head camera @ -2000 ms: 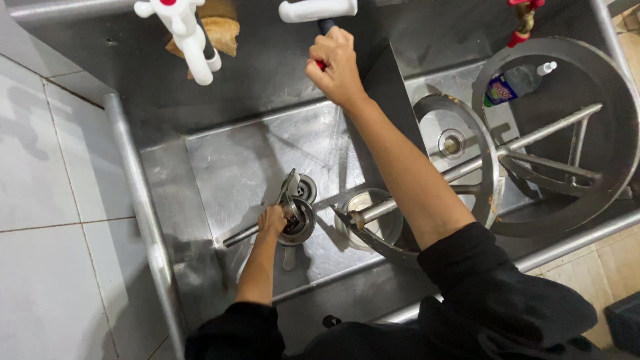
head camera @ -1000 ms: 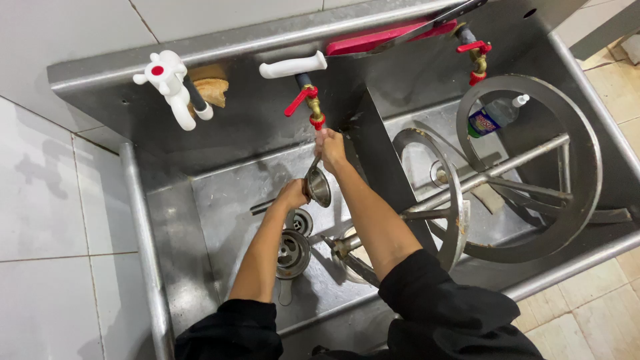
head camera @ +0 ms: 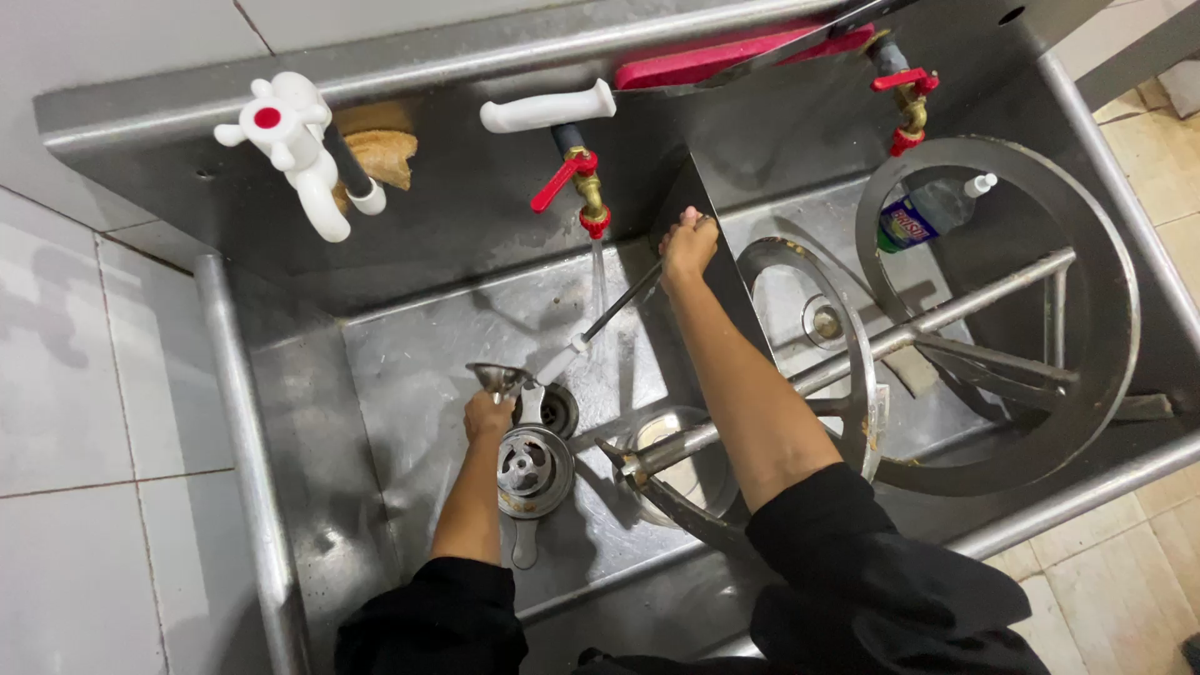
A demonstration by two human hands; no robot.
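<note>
My left hand is closed around a small metal cup or funnel above the drain of the left basin. My right hand, near the basin divider, grips the end of a thin dark rod with a white section that slants down toward the left hand. Between the hands, water runs from a brass tap with a red lever. A round slotted metal part with a handle lies just below the left hand, beside the drain.
A large metal frame with rings spans the right basin and reaches over the divider. Under its near end sits a round clear container. A spray bottle lies at the right. A white tap juts out at the back left.
My right hand has moved away from the tap to the divider and now grips the rod. The left hand has moved left, with the small metal piece. Water now visibly runs from the tap.
</note>
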